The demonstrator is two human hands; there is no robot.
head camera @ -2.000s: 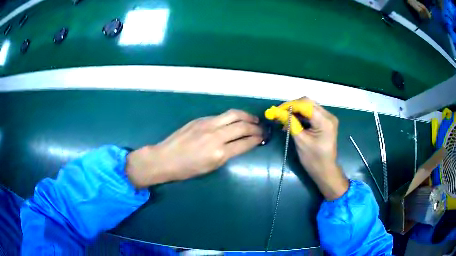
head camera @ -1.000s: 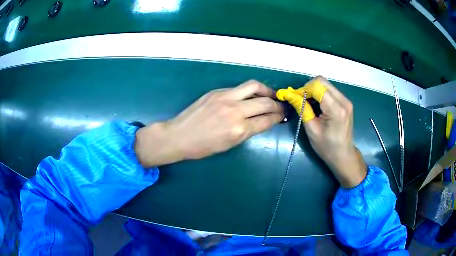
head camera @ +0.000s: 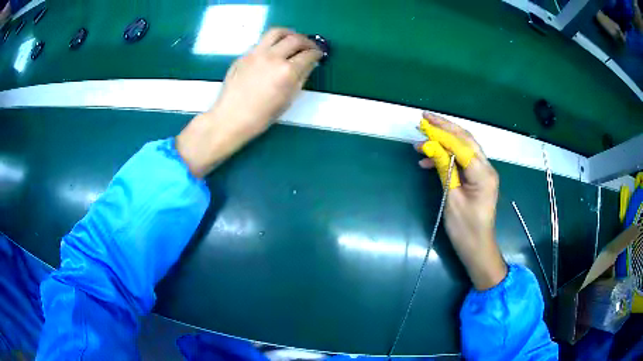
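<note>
My left hand [head camera: 268, 77] is bare and reaches over the white rail onto the green conveyor belt. Its fingertips are on a round black part [head camera: 319, 48] at the belt surface. My right hand [head camera: 469, 173] wears yellow finger cots and is over the bench near the rail. It pinches the top of a long thin magnet stick [head camera: 425, 264], which slants down to the bench's near edge. No black part shows in my right hand.
More round black parts [head camera: 137, 29] lie on the belt at the left, and one [head camera: 544, 113] at the right. Spare thin sticks [head camera: 553, 225] lie on the bench at the right, by an open carton [head camera: 605, 262]. The white rail [head camera: 352, 115] divides bench and belt. A person's hand [head camera: 612, 27] shows top right.
My left hand has moved from beside my right fingertips up and left over the rail to the belt, with a black part. My right hand still holds the stick.
</note>
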